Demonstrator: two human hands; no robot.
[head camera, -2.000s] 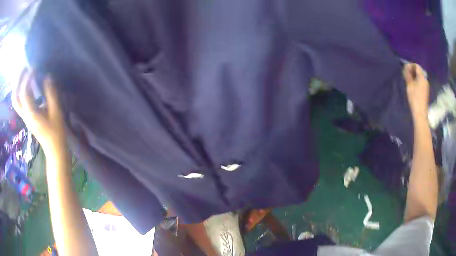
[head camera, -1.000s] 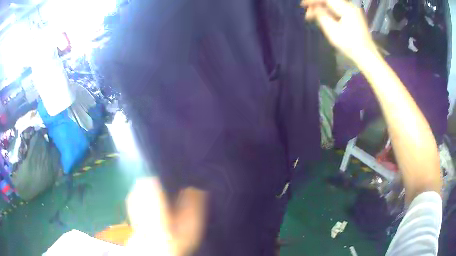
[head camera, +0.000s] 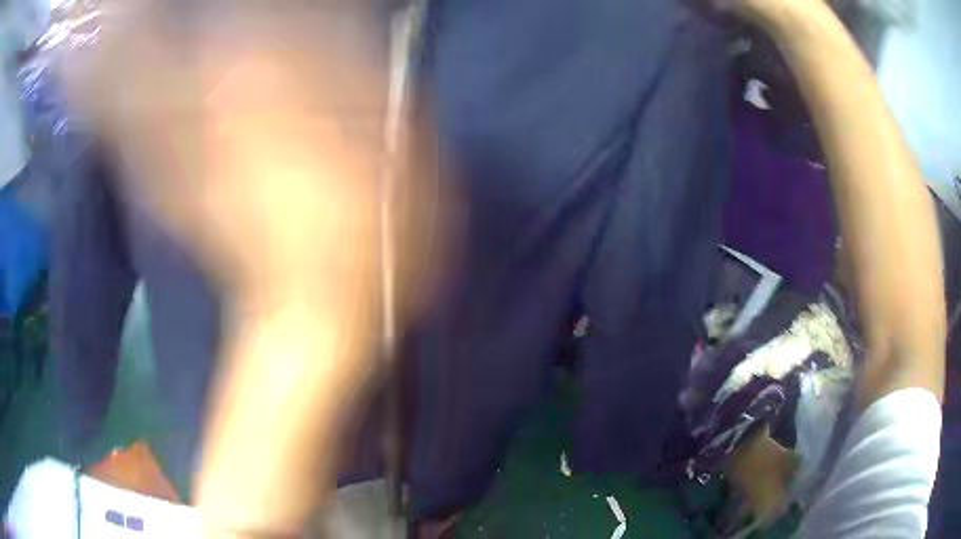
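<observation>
A navy garment (head camera: 548, 137) hangs upright in front of me, its folds running down from the upper right. A thin pale line runs down it beside my left hand. My left hand (head camera: 263, 137) is a large blur across the garment's left part; its fingers and anything in them cannot be made out. My right hand (head camera: 743, 6) is at the top edge, partly cut off, at the garment's upper right, where the cloth gathers at it.
A white box or folder (head camera: 137, 516) with two small dark squares lies at bottom left by an orange-brown surface (head camera: 135, 470). The green floor (head camera: 537, 468) has white scraps. At right are purple cloth (head camera: 775, 205), a pale angled frame (head camera: 753, 300) and crumpled bagged material (head camera: 785, 358).
My left hand has risen from low in front of the garment to its upper left, close to the camera. My right hand stays high, now at the top edge. The view has shifted.
</observation>
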